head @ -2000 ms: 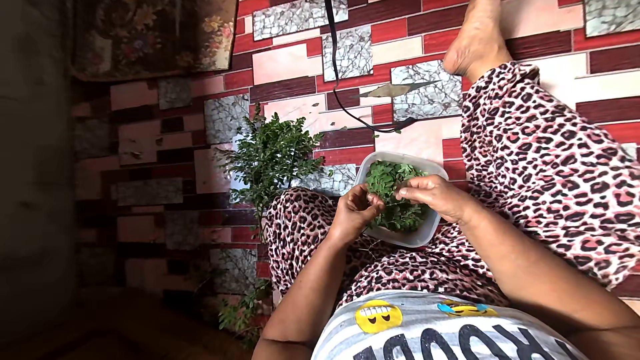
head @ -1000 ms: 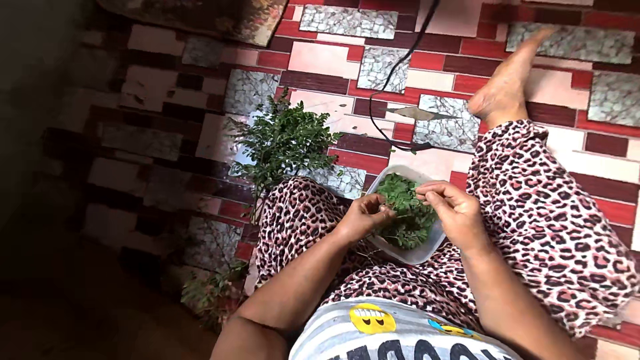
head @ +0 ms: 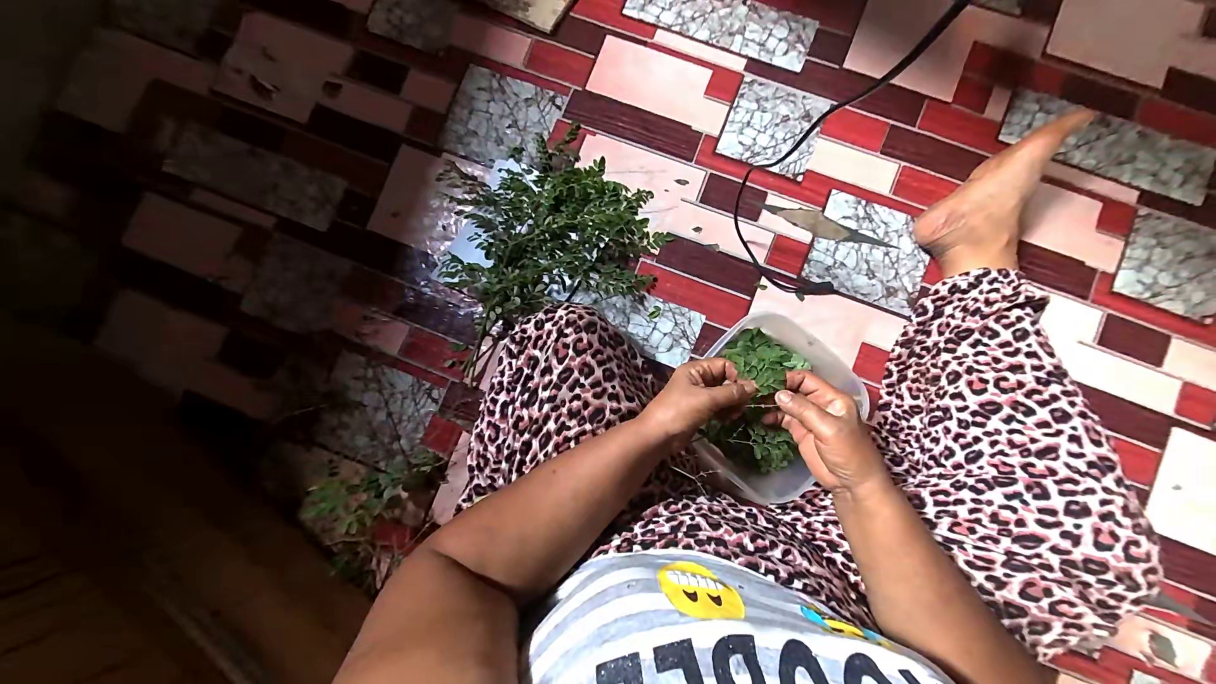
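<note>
My left hand (head: 703,394) and my right hand (head: 825,426) are close together above a clear plastic container (head: 825,353) that sits between my legs. Green leaves (head: 768,448) lie inside it. A thin leafy sprig (head: 760,404) spans the gap between my fingertips, with thumb and forefinger of each hand pinched on it. Left of the container, beside my knee, a bunch of leafy green branches (head: 560,223) lies on the floor. The pinched part of the sprig is partly hidden by my fingers.
A black cable (head: 739,214) loops over the patterned floor (head: 655,81) beyond the container. More leafy stems (head: 356,503) lie at the lower left in shadow. My bare foot (head: 988,204) rests at the upper right. The corner of a mat (head: 534,11) shows at the top.
My hands were farther apart a second ago and have come together over the container. The branch bunch and the container rest as before. The view has shifted somewhat.
</note>
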